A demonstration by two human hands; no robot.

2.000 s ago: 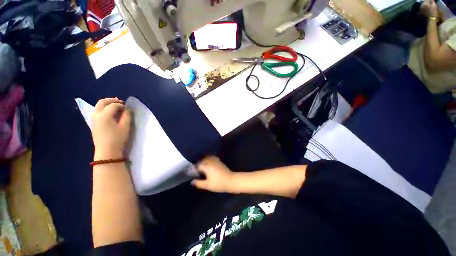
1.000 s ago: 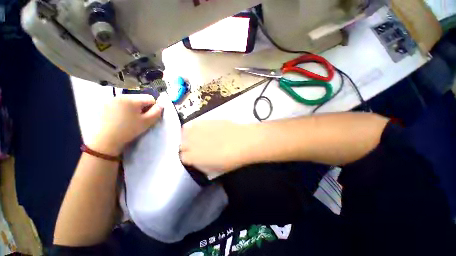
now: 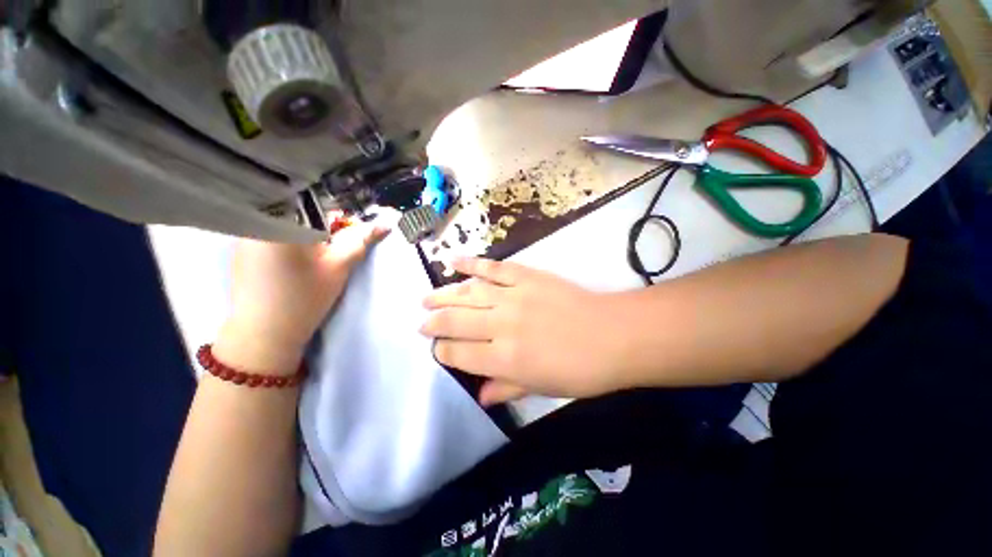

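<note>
A pale grey-white panel [image 3: 381, 370] lies on the machine table, its upper end near the needle area [image 3: 375, 196] and its lower part curving down at my body. A thin dark edge shows under its left side and dark cloth along its right. My left hand [image 3: 288, 277] rests at its upper left edge, fingertips close to the presser foot, partly hidden by the machine head. My right hand [image 3: 511, 332] lies palm down at its right edge, fingers spread, pressing the cloth. The small knurled screw [image 3: 417, 224] and blue attachment [image 3: 437, 192] sit beside the needle area.
The sewing machine head [image 3: 141, 120] fills the upper left. Scissors [image 3: 761, 169] with red and green handles lie right of the needle, by a looped black cord [image 3: 656, 245]. A phone [image 3: 636, 52] stands behind. Navy cloth [image 3: 87, 326] hangs at the left.
The view has moved closer to the needle. The white panel went from my hands over my lap to the presser foot. My right hand, earlier more closed on the edge, is now flatter with fingers spread.
</note>
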